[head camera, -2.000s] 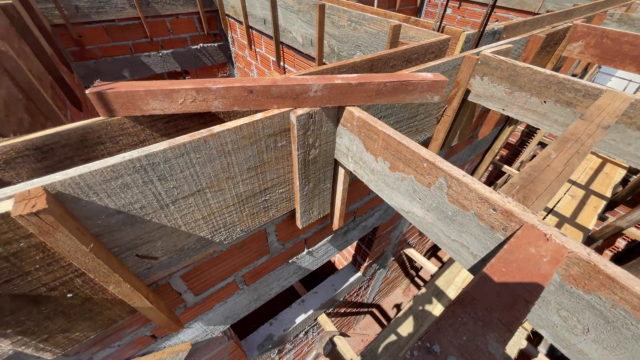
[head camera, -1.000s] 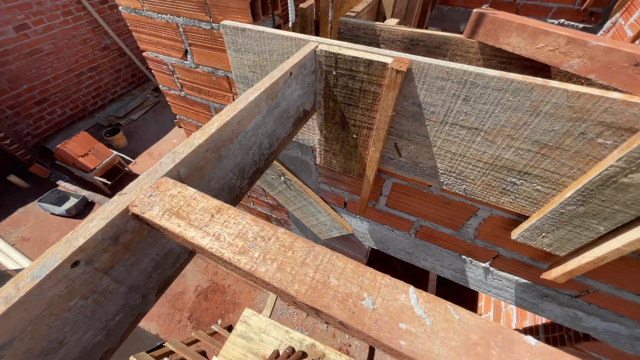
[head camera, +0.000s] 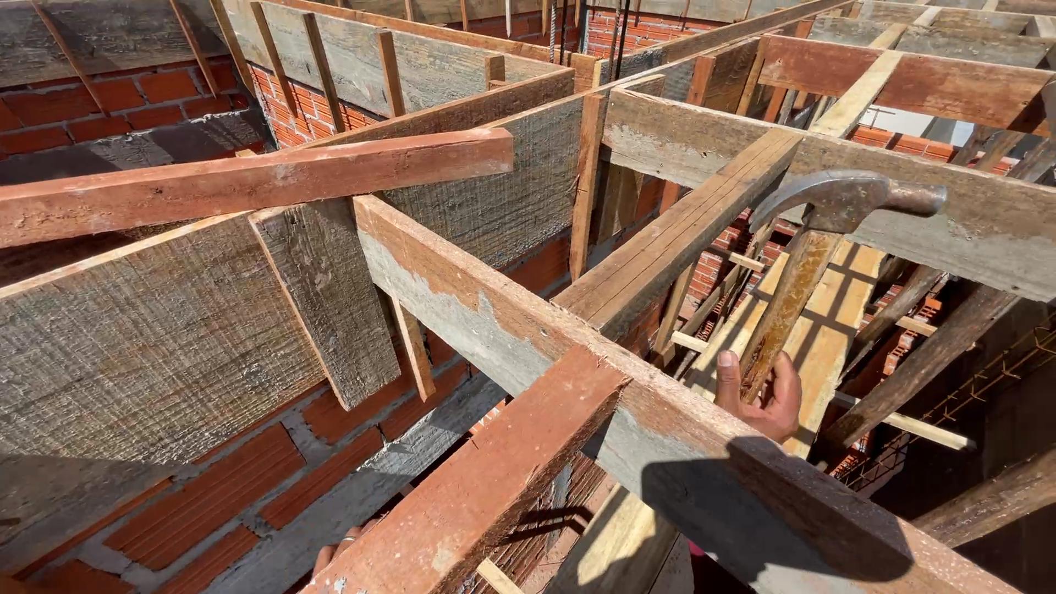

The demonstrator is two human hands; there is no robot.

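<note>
My right hand (head camera: 767, 400) grips the wooden handle of a claw hammer (head camera: 841, 202), raised upright beyond a mortar-stained board (head camera: 495, 318), its metal head at the top. Only some fingertips of my left hand (head camera: 334, 551) show at the bottom, at the left side of a reddish wooden beam (head camera: 478, 470); the rest is hidden behind it. That beam meets the near side of the stained board. A brown timber (head camera: 685, 231) runs from the board's far side to another board (head camera: 866, 177).
A loose reddish beam (head camera: 264, 177) lies across the formwork boards (head camera: 148, 338) at left. Hollow-brick wall (head camera: 206, 495) shows beneath them. Pale planks (head camera: 833, 322) and round wooden poles (head camera: 916, 355) lie lower at right, near a steel rebar cage (head camera: 973, 388).
The view has swung back from the corner with the brick yard to the board junction. The hammer and the hand on it are now in sight.
</note>
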